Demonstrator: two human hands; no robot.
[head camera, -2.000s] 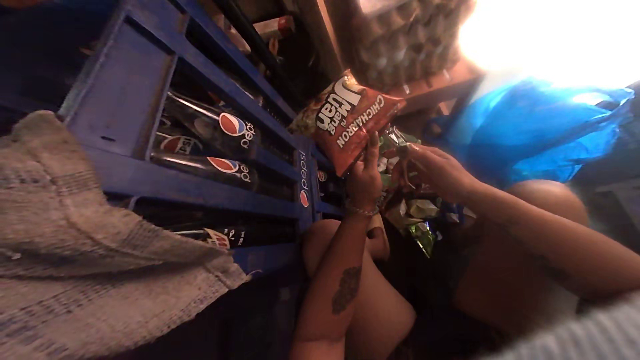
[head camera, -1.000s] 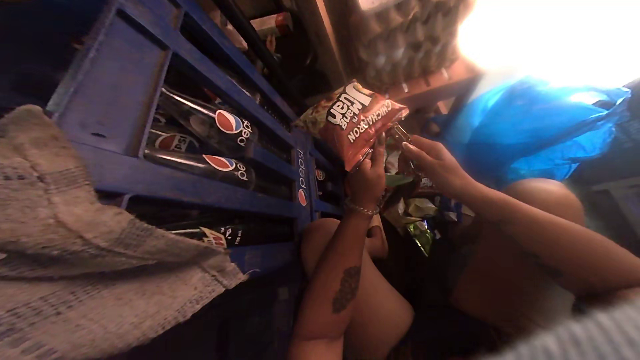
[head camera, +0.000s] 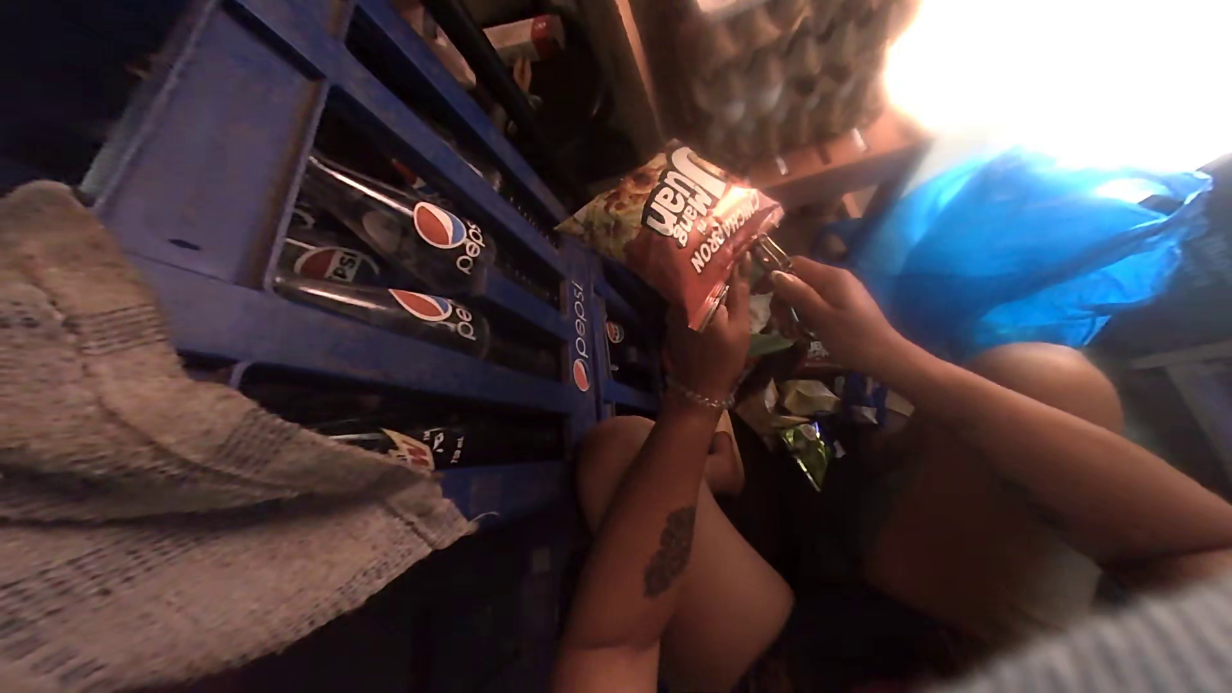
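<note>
A red snack bag of chicharron is held up at the centre by my left hand, whose fingers grip its lower edge. My right hand pinches a metal clip between thumb and fingers, at the bag's right edge. The clip seems to touch the bag; whether it bites the edge is too small to tell. Below the hands lie several small snack packets, among them a shiny green wrapper, partly hidden by my right hand and in shadow.
Blue plastic crates with Pepsi bottles stand at the left, a grey cloth draped over them. Stacked egg trays rest on a wooden shelf at the top. A blue plastic bag lies at the right, beside a bright light.
The snack bag has tilted and shifted in my left hand. The green packet seen at my right hand two seconds ago sits lower, and the metal clip now shows at the bag's edge.
</note>
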